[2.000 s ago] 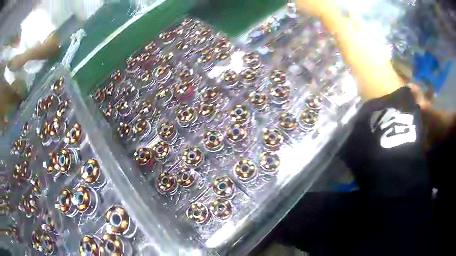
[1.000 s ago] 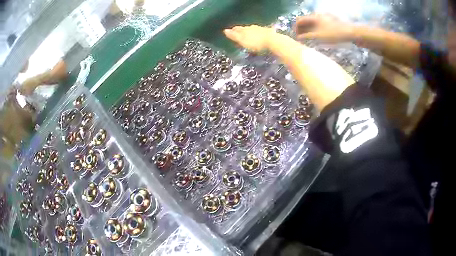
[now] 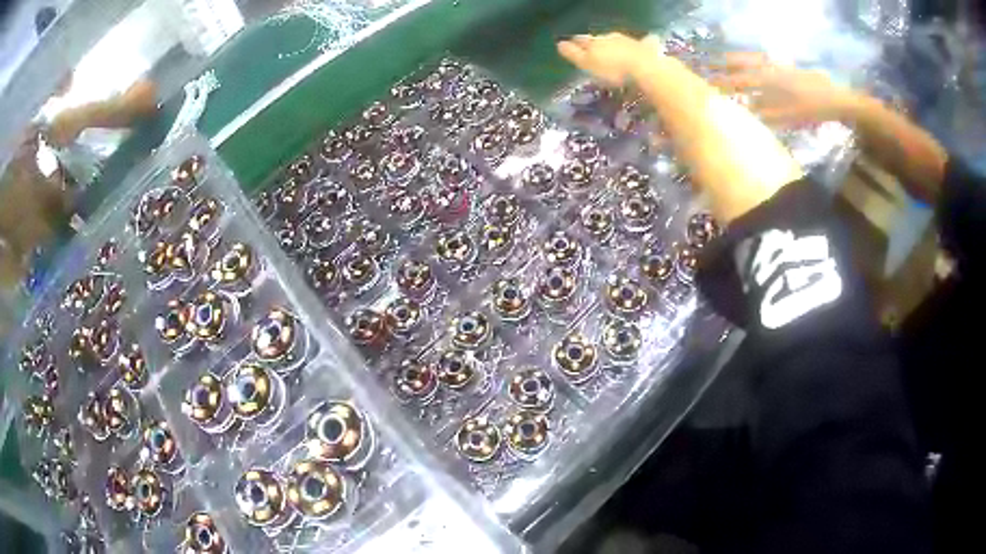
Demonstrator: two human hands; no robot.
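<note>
Round copper-gold stators (image 3: 575, 353) with dark centres sit in the pockets of a wide clear blister tray (image 3: 676, 373). My left hand (image 3: 608, 54) is at the tray's far edge over the green bench, flat with fingers stretched out, and no part shows in it. The sleeve is black with a white print. My right hand (image 3: 746, 84) is beyond my left forearm at the tray's far right. It is blurred and partly hidden, so its fingers and anything in them cannot be made out.
A second clear tray (image 3: 357, 373) of the same round parts stands at the left, nearer the camera. The green bench top (image 3: 357, 87) runs behind both trays. Another person's hand (image 3: 108, 108) is at the upper left near white material. Brown, carton-like surfaces (image 3: 865, 216) show beneath my right forearm.
Two seconds ago one forearm reached past the top edge; both hands came into view a second ago. Since then the view has shifted, and the hands appear slightly farther right.
</note>
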